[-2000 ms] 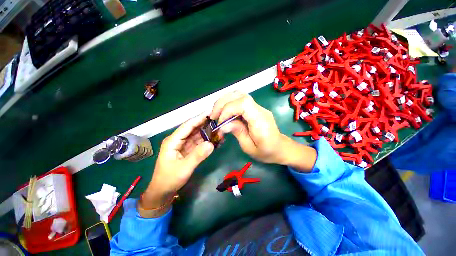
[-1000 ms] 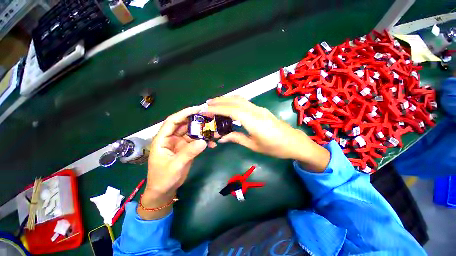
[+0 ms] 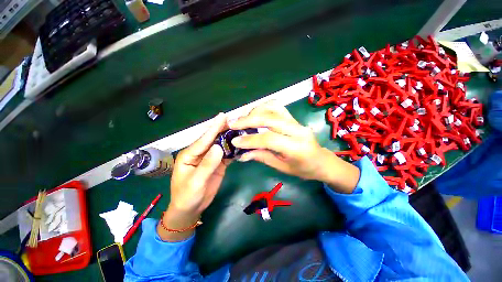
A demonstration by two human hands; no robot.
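Observation:
A small black electronic unit (image 3: 227,143) is held between both my hands above the white strip's near edge. My left hand (image 3: 195,171) grips its left side with thumb and fingers. My right hand (image 3: 283,144) holds its right side, with the fingers over the top. The fingers hide much of the unit. A red spring clamp (image 3: 268,201) with black jaws and a white tag lies on the green surface below my hands. A small sub-assembly with gold patches (image 3: 155,110) lies beyond the strip.
A large heap of red clamps (image 3: 396,110) lies at right, near another person's blue sleeve (image 3: 473,165). At left are bottles (image 3: 154,162), a crumpled wipe (image 3: 119,219), a red pen (image 3: 142,218), a red tray (image 3: 81,242) and a phone (image 3: 112,265). Black trays (image 3: 80,25) stand far left.
The unit was open, with gold and white parts showing, a second ago; now its halves are closer together and my fingers cover more of it. The thin tool seen earlier in my right hand no longer shows.

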